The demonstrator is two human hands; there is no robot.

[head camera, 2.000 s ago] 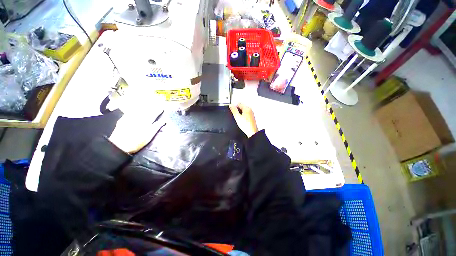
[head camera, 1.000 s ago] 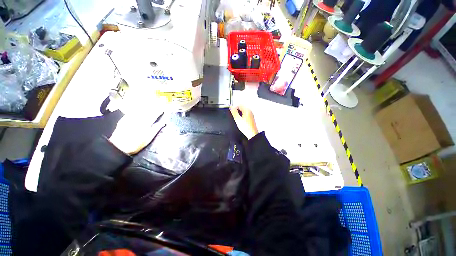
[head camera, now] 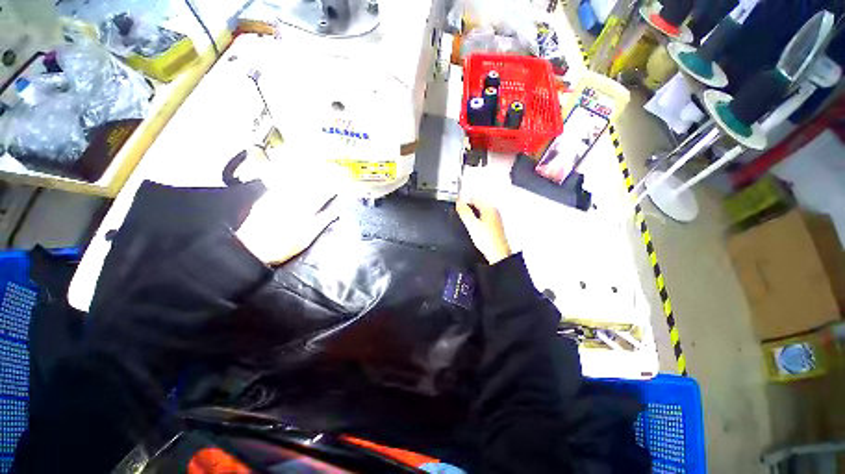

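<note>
A black garment with glossy lining point(head camera: 371, 287) lies over the table's front edge and my lap, its far edge under the head of the white sewing machine point(head camera: 343, 111). A small dark blue label point(head camera: 459, 289) shows on the lining. My left hand point(head camera: 287, 227) lies flat on the cloth left of the needle area, overexposed, holding no visible object. My right hand point(head camera: 484, 230) is at the garment's far right edge, beside the metal bed plate, its fingers bent at the cloth; whether they pinch it is unclear. The needle area is mostly hidden by glare.
A red basket point(head camera: 511, 102) with several black spools stands right of the machine, beside a phone point(head camera: 574, 141) on a black stand. Thin tools lie at the table's right front edge point(head camera: 607, 335). Blue crates point(head camera: 672, 421) stand either side. Plastic bags point(head camera: 65, 102) lie on the left table.
The camera view has shifted, so the table and machine appear farther right and slightly tilted. Both hands and the garment keep about the same places on the table.
</note>
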